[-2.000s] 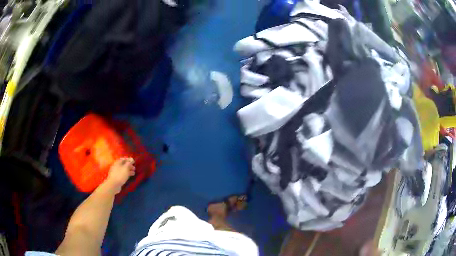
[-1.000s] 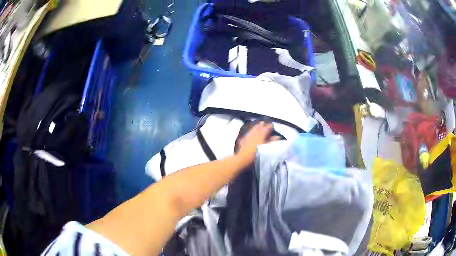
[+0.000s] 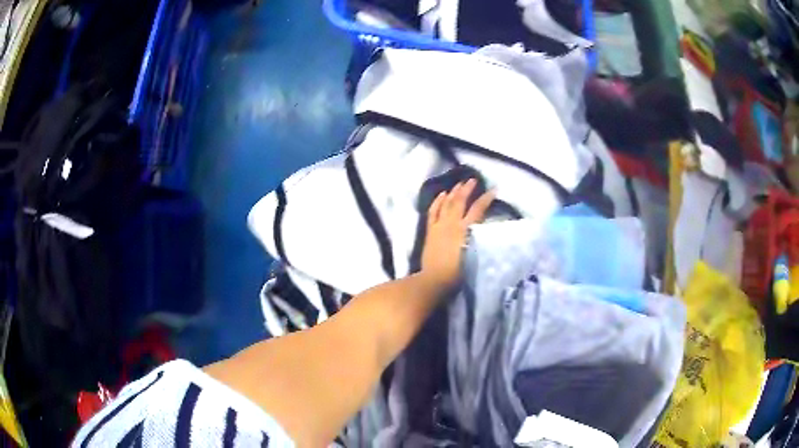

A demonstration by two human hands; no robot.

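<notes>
A large pile of white and grey cloth pieces with black bands (image 3: 324, 210) fills the middle of the view. My left hand (image 3: 456, 223) comes in from the lower left and lies on top of the pile, fingers spread, palm down on white and dark cloth. It grips nothing that I can see. Grey folded cloth (image 3: 578, 350) with a light blue patch lies just right of the hand. My right hand is not in view.
A blue crate (image 3: 403, 37) holding dark and white cloth stands beyond the pile. Dark garments (image 3: 74, 184) lie by blue crates at the left. Blue floor (image 3: 250, 105) shows between. A yellow bag (image 3: 714, 367) is at the right.
Two seconds ago my left hand was at the red-orange stool; since then it has moved onto the pile. Over the last second it stays there, and the crate has shifted up in view.
</notes>
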